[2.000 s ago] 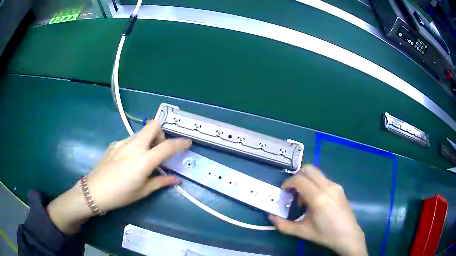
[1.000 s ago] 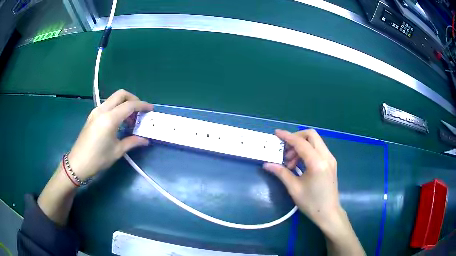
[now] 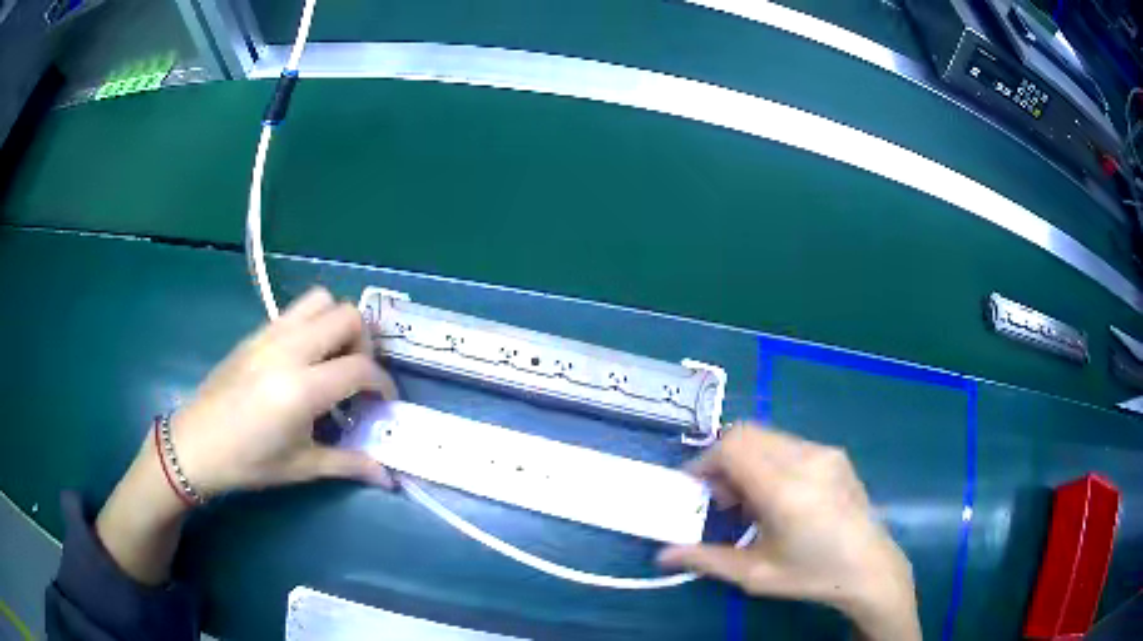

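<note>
My left hand (image 3: 282, 407) and my right hand (image 3: 802, 520) hold a flat white perforated plate (image 3: 539, 480) by its two ends, a little nearer me than the fixture. The plate shows bright white with tiny dark holes. The long silver-grey fixture (image 3: 539, 361) lies just beyond it, with a row of round cups along it and pale brackets at its ends. A white hose (image 3: 514, 552) loops below the plate and passes behind my left hand. My fingertips at the plate's ends are slightly blurred.
A second pale strip (image 3: 376, 620) is cut off by the bottom edge. A red block (image 3: 1074, 557) stands at the far right beside the blue tape outline (image 3: 871, 364). A ribbed bar (image 3: 1038, 328) lies at the right. A dark control unit (image 3: 1009, 82) is at the upper right.
A second ago the plate was over the fixture and hid it. Both hands have now drawn it back towards me, and the fixture shows again.
</note>
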